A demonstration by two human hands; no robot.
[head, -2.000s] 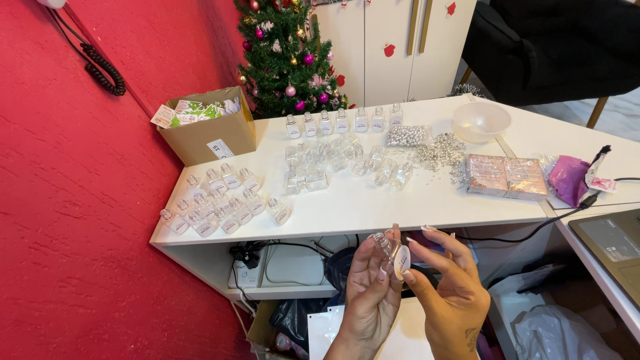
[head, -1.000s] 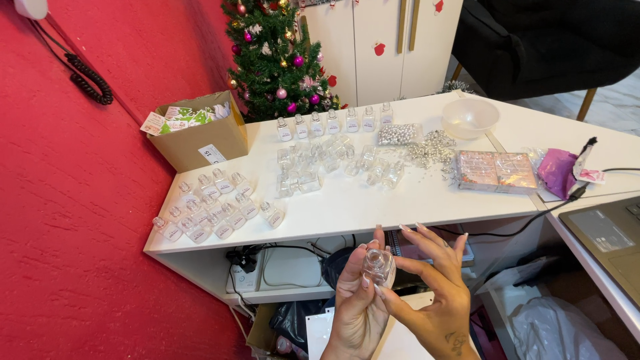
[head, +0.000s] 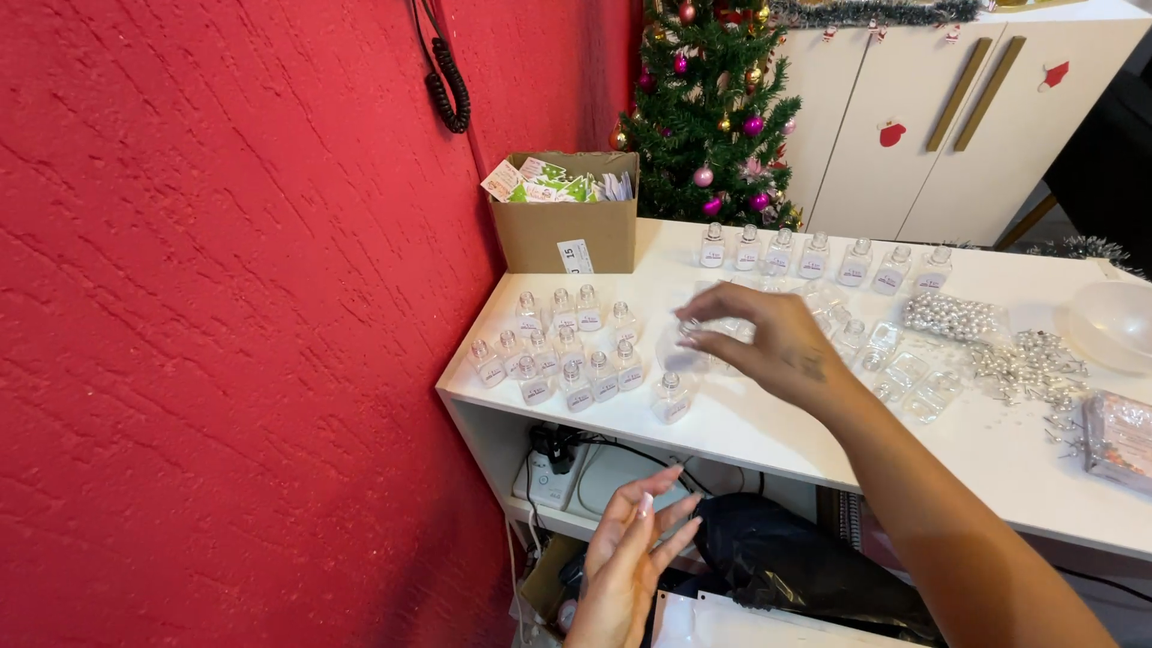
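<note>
My right hand (head: 765, 337) reaches over the white desk, thumb and fingertips around a small clear bottle (head: 686, 346) that is blurred, near the group of bottles. My left hand (head: 630, 549) is below the desk's front edge with fingers spread and nothing in it. Just under the right hand's bottle stands a labelled clear bottle (head: 671, 400). Several more labelled, uncapped bottles (head: 576, 387) stand grouped at the desk's left end, and a row of them (head: 814, 258) stands at the back. Clear plastic pieces (head: 900, 373) lie right of the hand, partly behind the forearm.
A cardboard box (head: 567, 234) of printed tags stands at the back left by the red wall. To the right are a bag of silver beads (head: 954, 317), loose silver pieces (head: 1026, 369), a translucent bowl (head: 1116, 324) and a wrapped pack (head: 1120, 436). Cables and a black bag (head: 792, 549) are below.
Both hands held a clear bottle together below the desk edge. Now they are apart: the right has moved out over the desk with a bottle, and the left is empty. The view has swung left.
</note>
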